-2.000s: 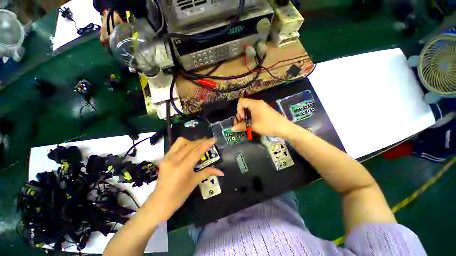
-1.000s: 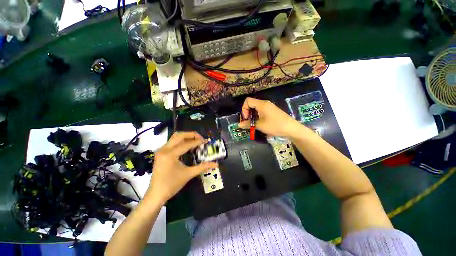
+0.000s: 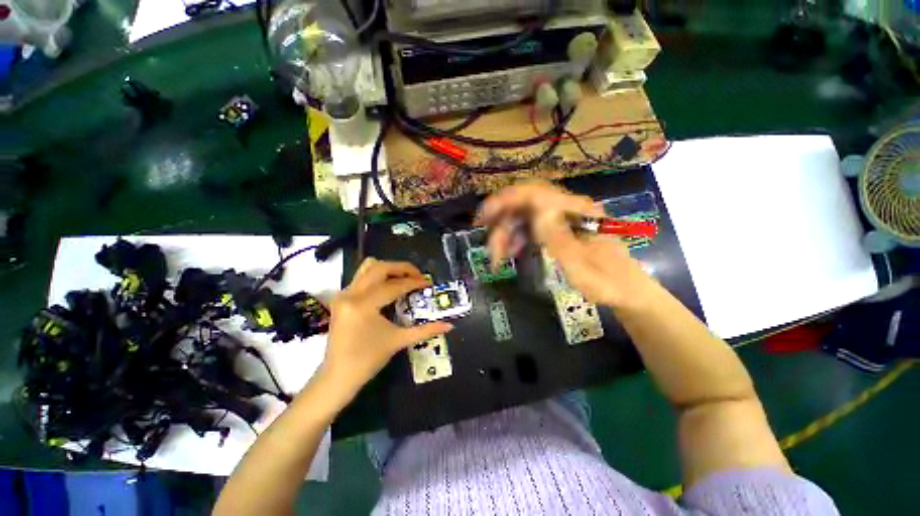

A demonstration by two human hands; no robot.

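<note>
My left hand [image 3: 378, 317] holds a power adapter [image 3: 441, 301] between thumb and fingers at the upper end of the left socket strip [image 3: 431, 359]; its pale face with a yellow mark shows. My right hand [image 3: 565, 242] is blurred above the test board [image 3: 464, 393]. It holds the red-and-black hand tool [image 3: 627, 228], red end pointing right. A dark blurred thing is under its fingers; I cannot tell what. The right socket strip [image 3: 579, 317] is partly covered by this hand. A green meter module [image 3: 492, 264] lies between the hands.
A tangled adapter pile [image 3: 131, 353] lies on the left white sheet [image 3: 76, 257]. The bench meter [image 3: 484, 81], a glass bulb [image 3: 315, 45] and leads with a red clip [image 3: 447, 148] are behind. A white sheet [image 3: 767, 232] and fan [image 3: 896, 186] are at right.
The red end of the tool has swung from pointing down to pointing right as my right hand turned. The adapter in my left hand has tipped its pale face up. The view has shifted slightly.
</note>
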